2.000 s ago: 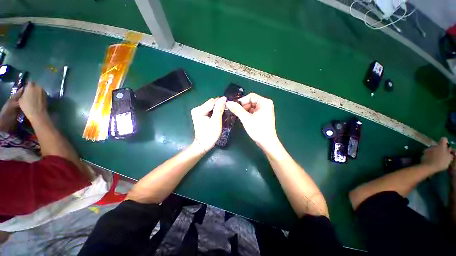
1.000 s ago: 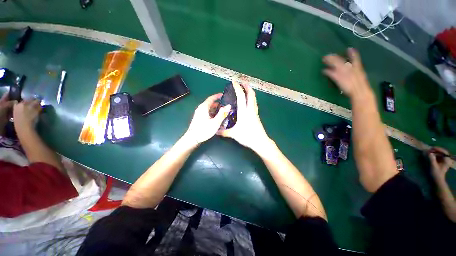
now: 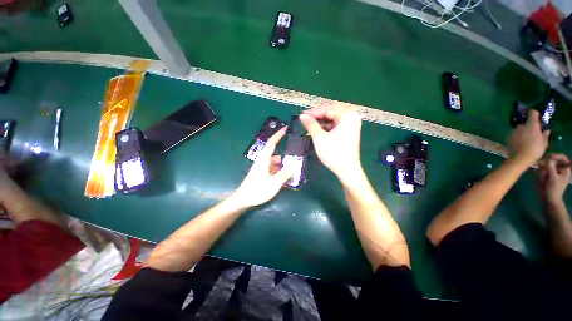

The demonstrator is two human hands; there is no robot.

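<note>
A black part-assembled handset (image 3: 295, 153) with a bright silvery lower patch is between my hands at the centre. My left hand (image 3: 266, 172) grips its left side and lower part. My right hand (image 3: 335, 138) has its thumb and index finger together at the handset's upper end; whether they pinch a small part is too small to tell. A second black handset (image 3: 264, 139) lies on the green worktop just left of it, partly behind my left fingers.
Orange film strips (image 3: 113, 135), a handset (image 3: 130, 160) and a smartphone (image 3: 182, 125) lie left. Several handsets (image 3: 404, 166) lie right. A pale rail (image 3: 251, 88) and grey post (image 3: 153, 37) stand ahead; handsets (image 3: 281, 29) lie beyond. Neighbours' arms (image 3: 495, 182) are at both sides.
The handset held by both hands is now upright with its silvery patch showing. A second handset now shows beside it. My right hand has moved to its top. The right neighbour's arm has drawn back from the belt.
</note>
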